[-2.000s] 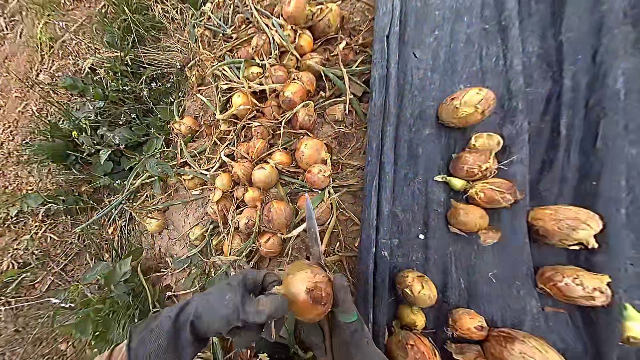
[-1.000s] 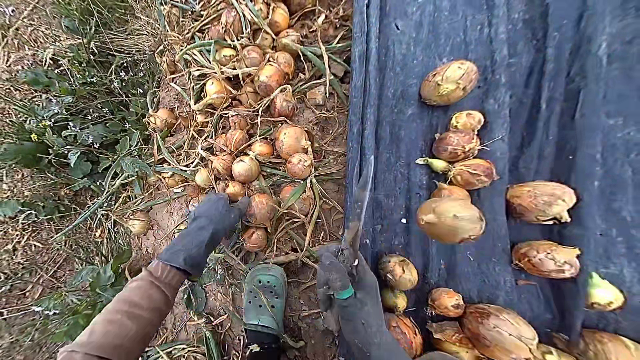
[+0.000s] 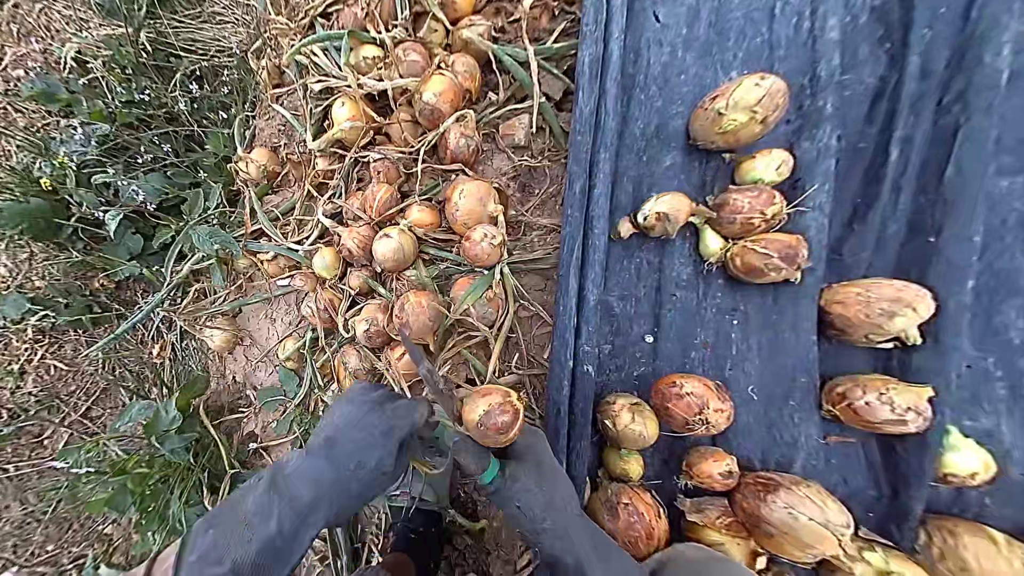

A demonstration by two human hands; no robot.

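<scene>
Both my hands wear dark grey gloves and meet at the lower middle. My left hand [image 3: 368, 440] is closed on onion leaves beside the knife. My right hand [image 3: 512, 472] grips a knife [image 3: 428, 372], its blade pointing up and left, and an onion [image 3: 493, 415] rests at its fingers, close to the blade. The knife's handle is mostly hidden; a green band shows at the right hand. Just above the hands lies a heap of onions [image 3: 418, 314] with dry leaves, on soil.
Dark woven sheeting [image 3: 720, 336] covers the right side and bears several loose onions [image 3: 692, 404]. Leafy weeds [image 3: 120, 200] and dry grass are at left. A shoe [image 3: 420, 488] is partly visible below the hands.
My left hand, over the heap a second ago, is now beside the right hand. An onion has appeared at the knife. More onions lie on the sheeting than in the earlier frames.
</scene>
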